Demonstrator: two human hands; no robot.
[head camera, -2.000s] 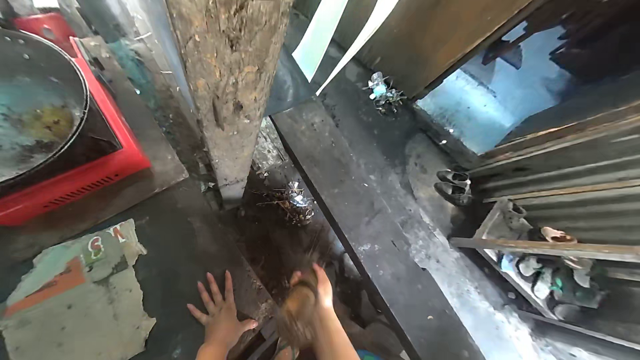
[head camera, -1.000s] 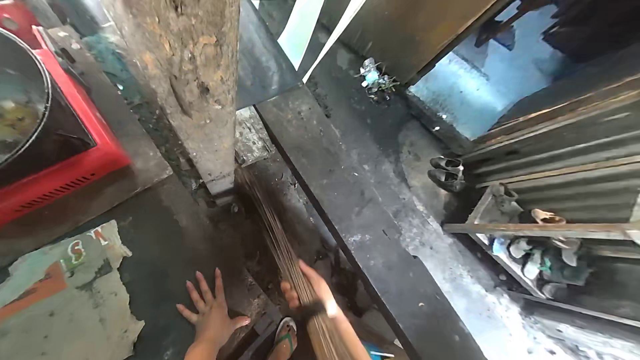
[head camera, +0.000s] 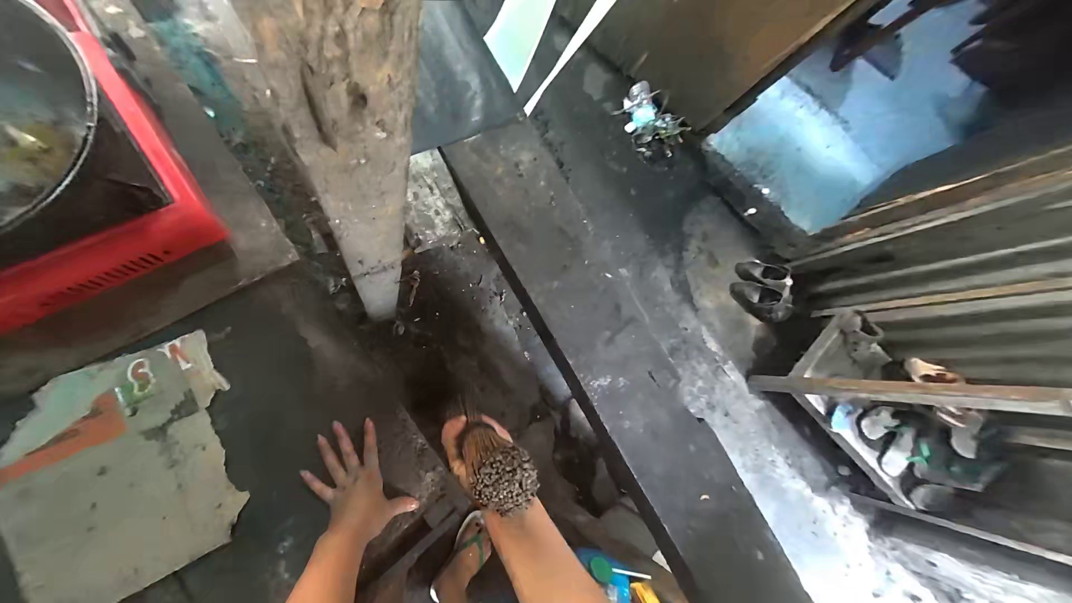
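My right hand (head camera: 456, 444) grips a stick broom (head camera: 504, 479) made of thin bundled sticks. The butt of the bundle faces up toward me, and its bristles point down into the dark gap between the boards, where their ends are hard to see. To its left, my left hand (head camera: 356, 486) has its fingers spread and holds nothing; it is over a dark surface, and whether it touches is unclear. A foot in a flip-flop (head camera: 471, 544) shows below, between my forearms.
A wooden post (head camera: 368, 167) rises beyond the gap. At left are a red stove (head camera: 167, 239) with a pan (head camera: 88, 100) and a torn sheet (head camera: 126, 486). A long dark plank (head camera: 586, 310) borders the gap. Small debris (head camera: 649, 121), dark shoes (head camera: 762, 293) and a shoe rack (head camera: 904, 389) lie rightward.
The debris pile seen in the gap two seconds ago no longer shows there. The broom, stretched out toward the post one second ago, now has its butt end facing me.
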